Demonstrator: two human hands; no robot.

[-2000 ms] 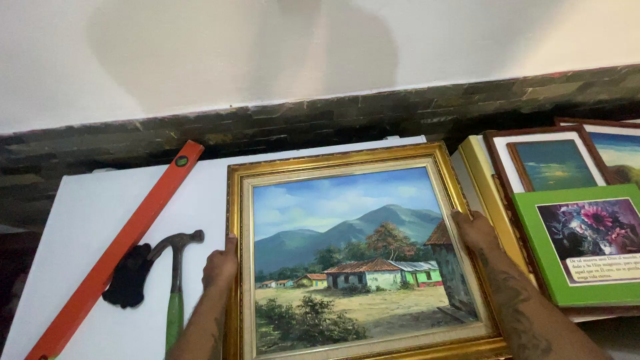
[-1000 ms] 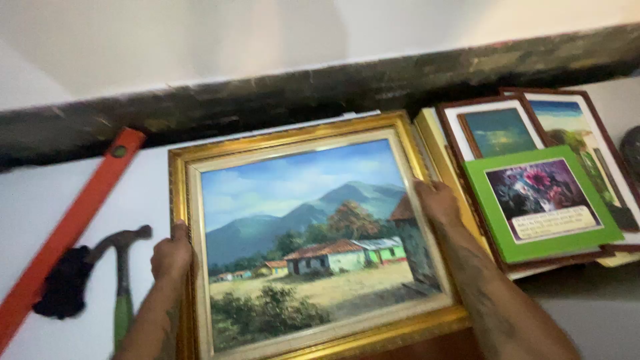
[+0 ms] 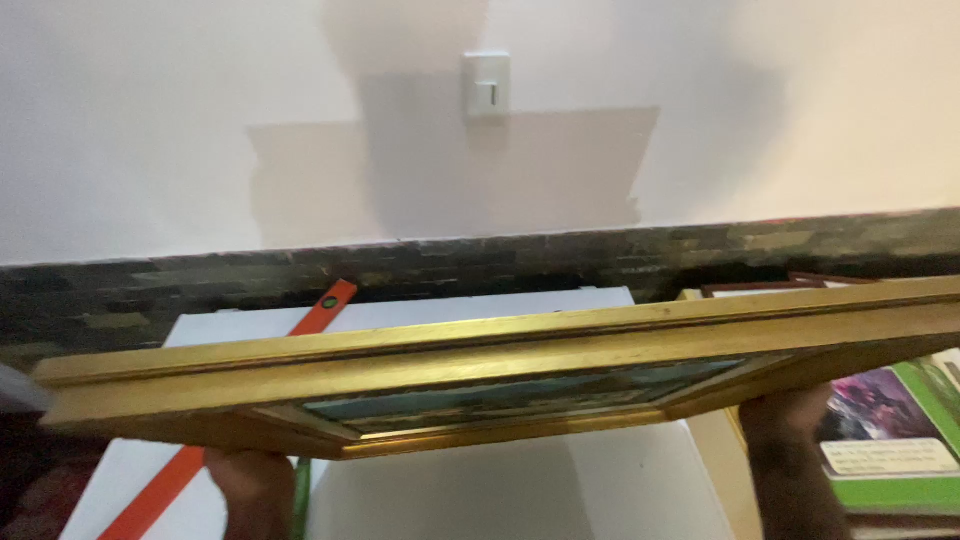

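A gold-framed landscape painting [image 3: 510, 352] spans the head view, raised above a white surface and tipped so that its face shows only as a narrow strip. My left hand [image 3: 255, 484] grips the frame from below near its left end. Under the right part of the frame, my right hand [image 3: 791, 442] holds it too; the fingers of both hands are partly hidden. An orange spirit level [image 3: 161, 487] lies on the white surface [image 3: 450, 495] behind the frame. Beside my left hand shows the green handle of a claw hammer [image 3: 302, 495]; its head is hidden.
A green-bordered picture [image 3: 877, 491] with a floral image and writing lies at the right, with other framed pictures partly covered behind it. A white switch plate [image 3: 487, 85] is on the pale wall. Dark stone trim [image 3: 450, 266] runs along the wall behind the white surface.
Both hands have lifted the painting off the white surface and tilted it; its face was in full view before. The view has shifted up, showing more wall and the switch plate.
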